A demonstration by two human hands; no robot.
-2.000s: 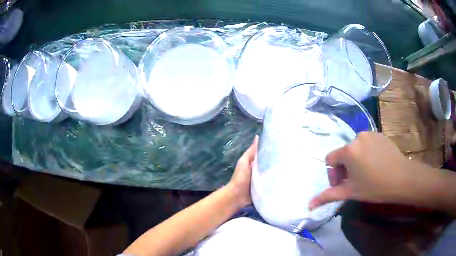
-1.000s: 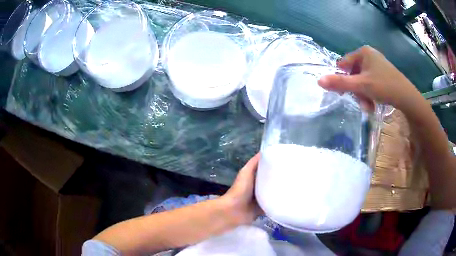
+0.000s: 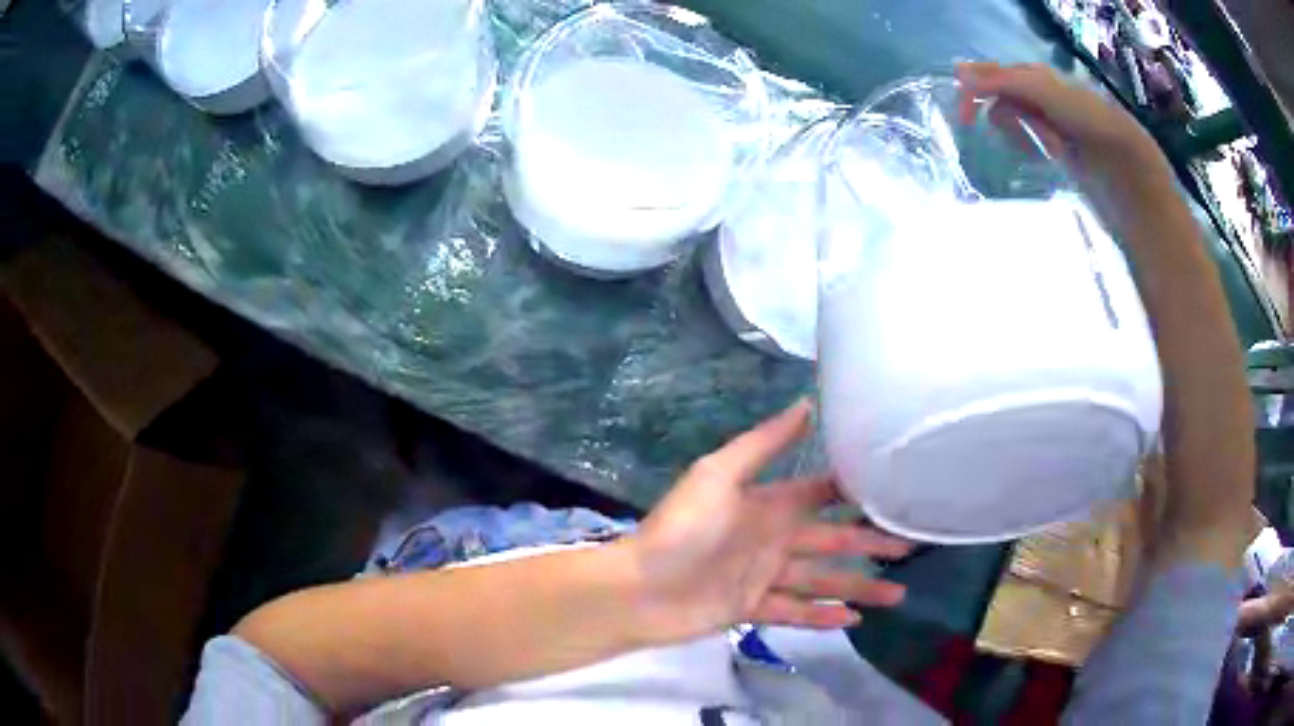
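A clear container with a white lower part is held tilted, its white base turned towards me and its clear rim pointing away. My right hand grips the clear rim at the top; some fingers are hidden behind the glassy wall. My left hand is open, palm up with fingers spread, just below and left of the white base; its fingertips come close to the base, and I cannot tell if they touch it.
Several similar containers stand in a row on clear plastic film over the green bench. A brown cardboard sheet lies at the right. An open carton is below the bench at the left. Part of a person shows at the right edge.
The container has been lifted and tipped so its base shows. My left hand has come off its side and opened. My right hand has moved up and away, still on the rim.
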